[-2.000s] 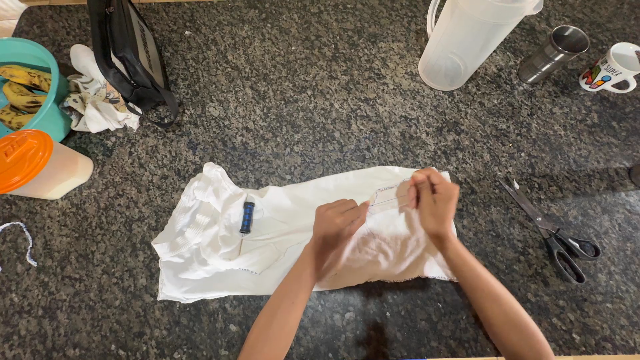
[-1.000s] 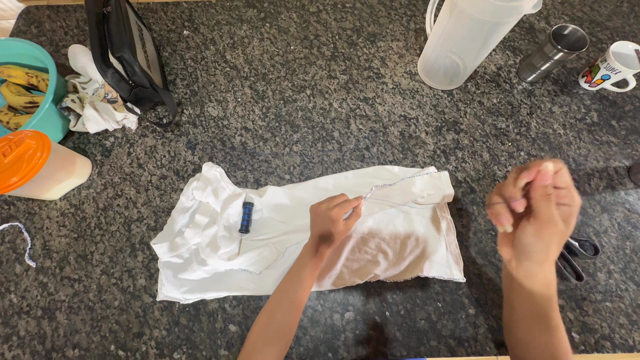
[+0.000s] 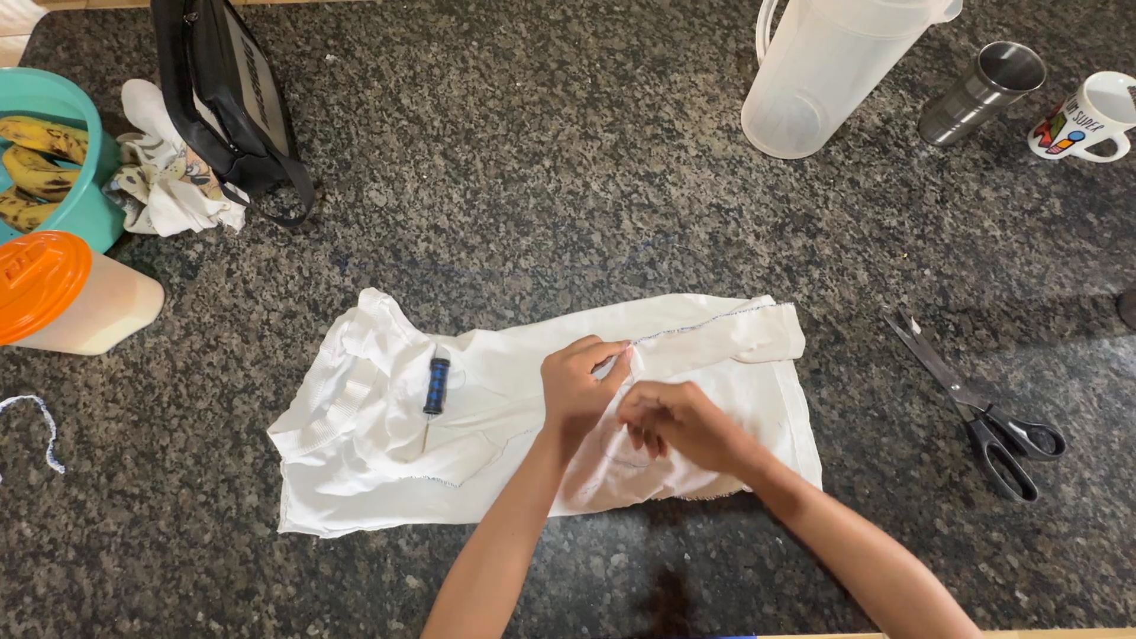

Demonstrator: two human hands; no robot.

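A white cloth garment [image 3: 497, 355] lies spread on the granite counter, with a dark stitched seam along its folded upper right edge. My left hand [image 3: 581, 382] pinches that seam between thumb and fingertips. Just below and to the right is my right hand [image 3: 679, 422], slightly blurred, fingers curled over the garment; a thin dark thread loops beside it, and whether the fingers hold thread or a needle is not visible. On the garment's left part rests a seam ripper or similar tool [image 3: 436, 386] with a blue and black handle and a thin metal shaft.
Black-handled scissors [image 3: 976, 408] lie right of the garment. Behind stand a translucent plastic pitcher [image 3: 825, 80], a steel cup [image 3: 981, 93] and a printed mug [image 3: 1083, 120]. At left are a black bag [image 3: 235, 98], a crumpled cloth [image 3: 169, 182], a teal bowl [image 3: 98, 191] of bananas and an orange-lidded container [image 3: 115, 297].
My right hand has come back from the right, near the scissors, to just beside my left hand. The garment's upper right edge is now folded over, showing the dark seam.
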